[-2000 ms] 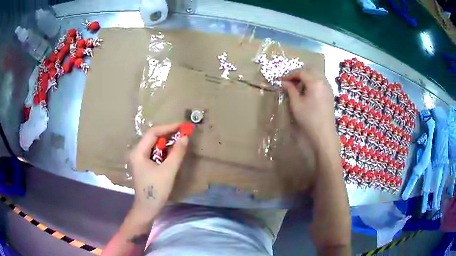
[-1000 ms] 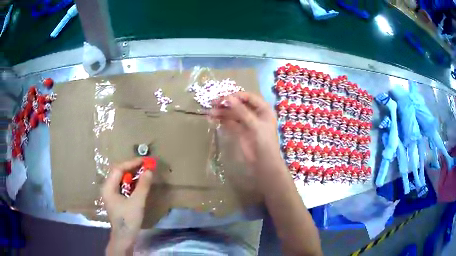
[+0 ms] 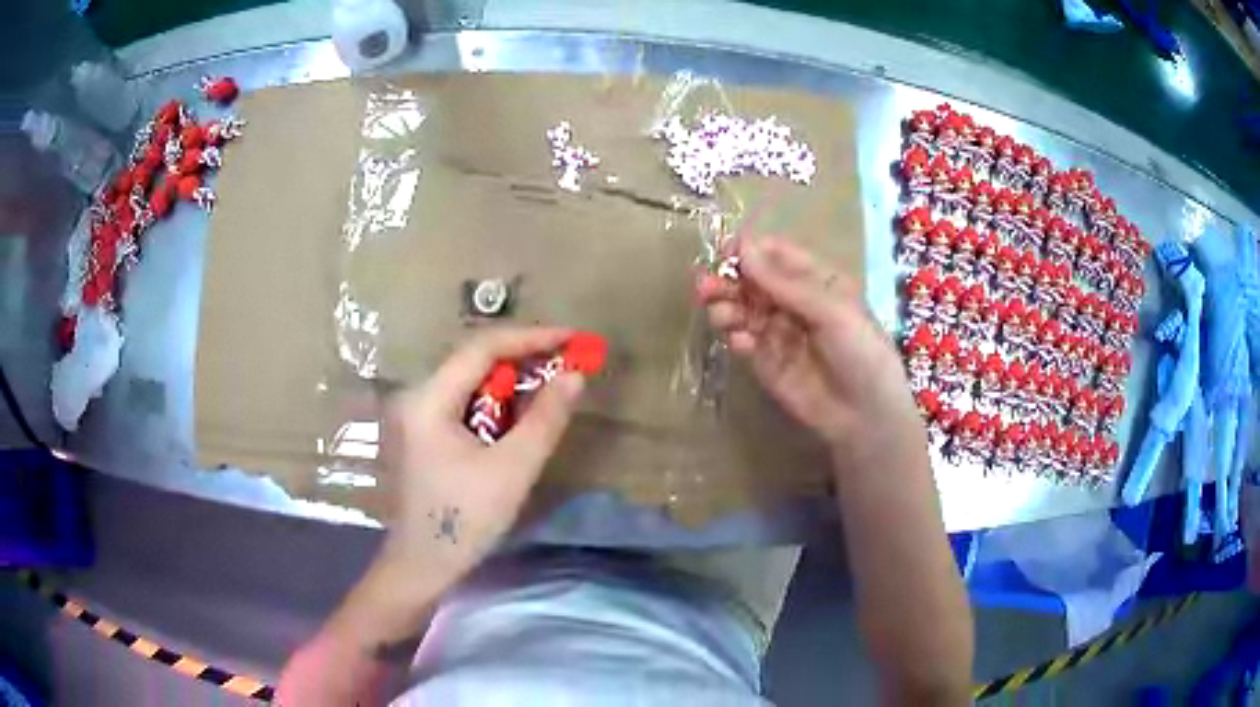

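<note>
My left hand (image 3: pixel 477 439) is over the lower middle of the cardboard and holds two red-headed toy figurines. One figurine (image 3: pixel 585 354) sticks out between thumb and fingertips; the other (image 3: pixel 493 401) lies in the curled fingers. My right hand (image 3: pixel 795 325) is to the right of it, fingers bent, with a small white piece (image 3: pixel 728 263) between thumb and fingertip. Whether it also holds a thin stick cannot be told. A small glue pot (image 3: pixel 489 296) stands above my left hand. A pile of small white-and-pink parts (image 3: pixel 739 149) lies at the upper right of the cardboard, with a smaller cluster (image 3: pixel 568 156) beside it.
The cardboard (image 3: pixel 277 276) lies on a metal table. Loose figurines (image 3: pixel 142 187) are heaped at left by bottles (image 3: pixel 62 145). Figurines stand in rows (image 3: pixel 1016 297) at right, with light-blue sleeves (image 3: pixel 1202 373) beyond. A white container (image 3: pixel 369 31) stands at the far edge.
My right hand has moved back from the parts pile toward my left hand, now with a small piece at its fingertips. My left hand still holds both figurines. The camera view has shifted.
</note>
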